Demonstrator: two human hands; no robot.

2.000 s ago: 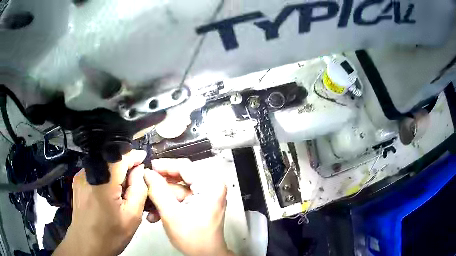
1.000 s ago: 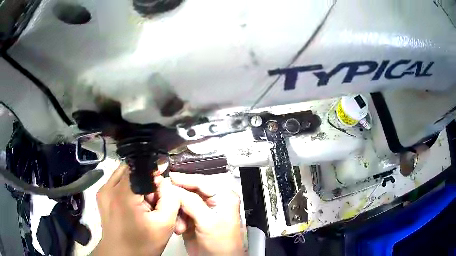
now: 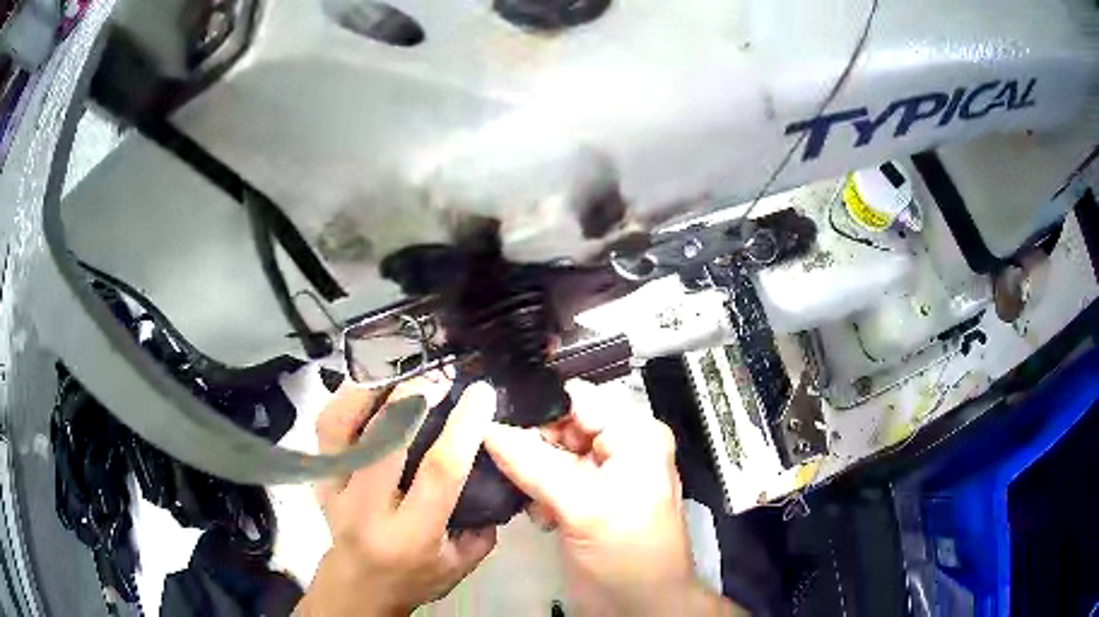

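Observation:
A black fabric workpiece (image 3: 485,492) lies between both hands below the needle area. My left hand (image 3: 404,506) is at its left, fingers spread over and around the black cloth. My right hand (image 3: 609,482) pinches its right edge with thumb and fingertips. The dark ribbed needle bar mechanism (image 3: 512,331) hangs just above the fingertips and hides the presser foot and needle. A bent wire guard (image 3: 383,350) is left of it.
The pale machine head (image 3: 482,133) fills the top. A curved grey bar (image 3: 133,404) crosses the left side in front of a black pile (image 3: 90,464). A white bottle with a yellow label (image 3: 876,197) stands on the oily base at right. A blue bin (image 3: 964,518) is lower right.
The view has shifted, so the machine and hands sit further right. My left fingers have spread from the earlier close pinch, and more black cloth shows between the hands.

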